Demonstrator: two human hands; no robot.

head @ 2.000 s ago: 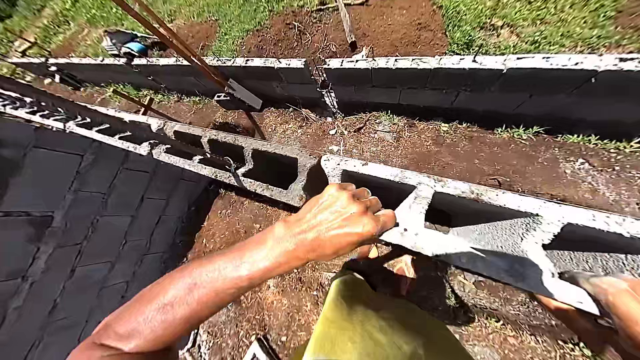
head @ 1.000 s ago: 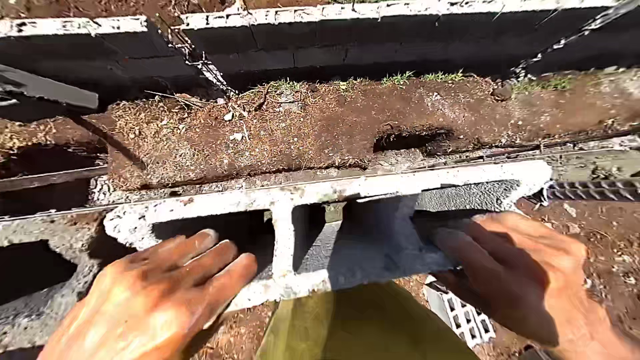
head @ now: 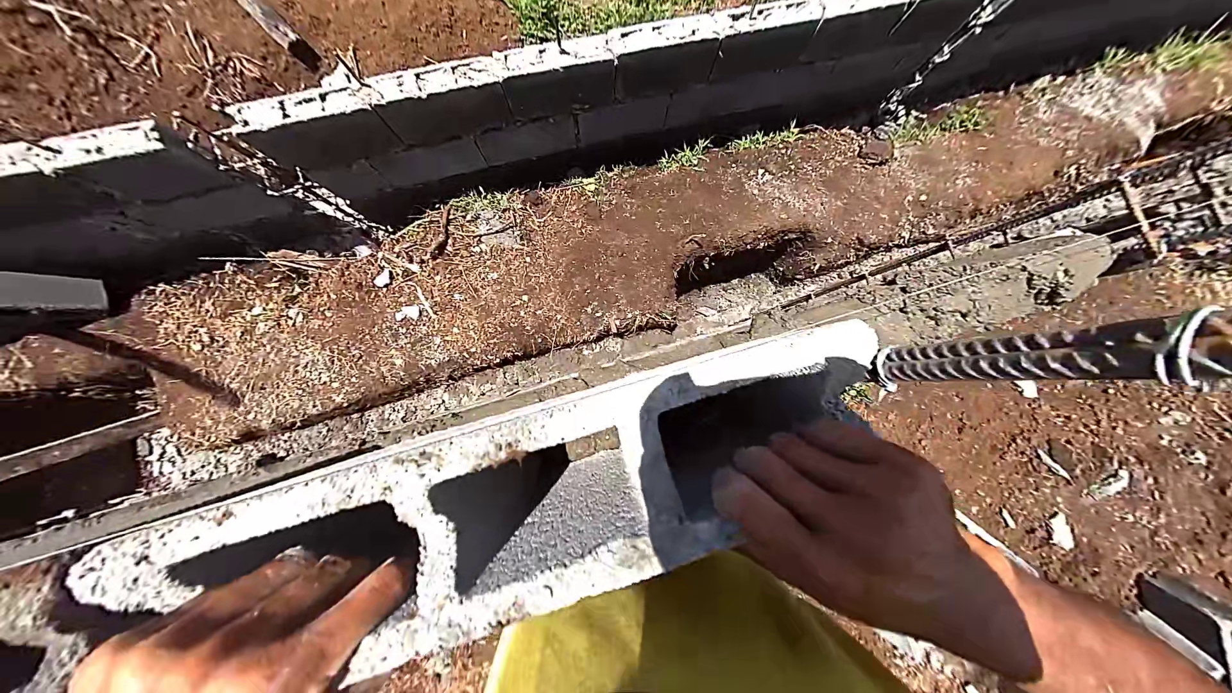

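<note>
A hollow concrete block point(head: 539, 423) with three cavities lies tilted across the lower middle of the head view, along the line of the wall. My left hand point(head: 260, 616) grips its near side at the left end, fingertips inside the left cavity. My right hand point(head: 837, 520) holds the near side at the right end, with its fingers hooked into the right cavity. A taut string line point(head: 962, 281) runs along the far side of the block. Just past the block's right end are steel rebars point(head: 1039, 356).
A low block wall point(head: 568, 82) crosses the background, with dirt and dry grass point(head: 462, 298) before it. Mortar point(head: 1039, 279) lies along the footing at right, beside more thin rebar point(head: 1126, 207). A hole point(head: 741, 262) opens in the soil. Another block point(head: 1189, 616) lies lower right.
Two seconds ago my left hand was on the wall and my right hand was by a block at far right. Now both hands grip one block, as they did a second ago. The view has shifted.
</note>
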